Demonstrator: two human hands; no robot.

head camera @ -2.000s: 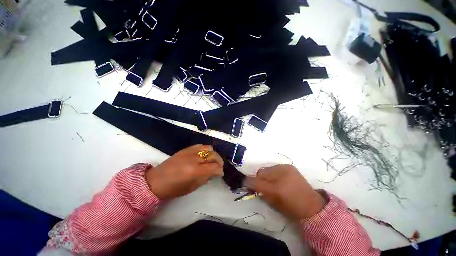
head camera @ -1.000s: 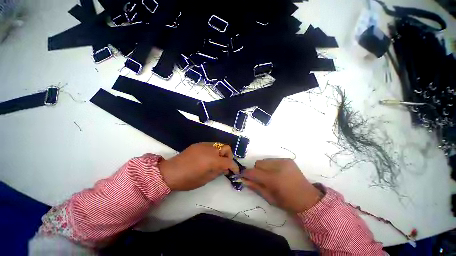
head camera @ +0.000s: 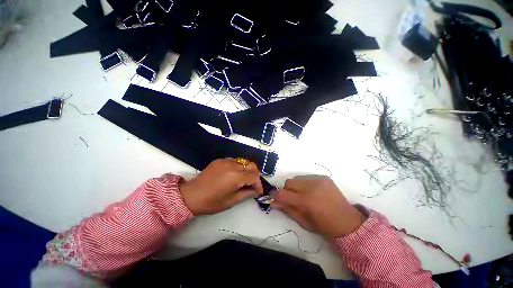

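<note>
A short dark piece of black webbing strap (head camera: 265, 203) shows between my two hands, low at the centre, with a pale glint at its ring end. My left hand (head camera: 222, 185) is closed on this strap from the left; a gold ring is on one finger. My right hand (head camera: 315, 205) is closed at the strap's end, its fingertips almost touching my left fingertips. Whether it also holds a small tool is hidden. A strap with a silver rectangular ring (head camera: 269, 163) lies just above my hands.
A large pile of black ringed straps (head camera: 185, 45) lies at the top. A single strap (head camera: 25, 116) lies at left. Thread waste (head camera: 408, 160), a small black block (head camera: 420, 41), a thin pale tool (head camera: 450, 112), dark hardware straps (head camera: 484, 84) and a reddish cord (head camera: 430, 245) are at right.
Since the first frame my hands have drawn together around the strap end, and the yellowish pointed glint below my right fingers no longer shows. Over the last second they moved very little.
</note>
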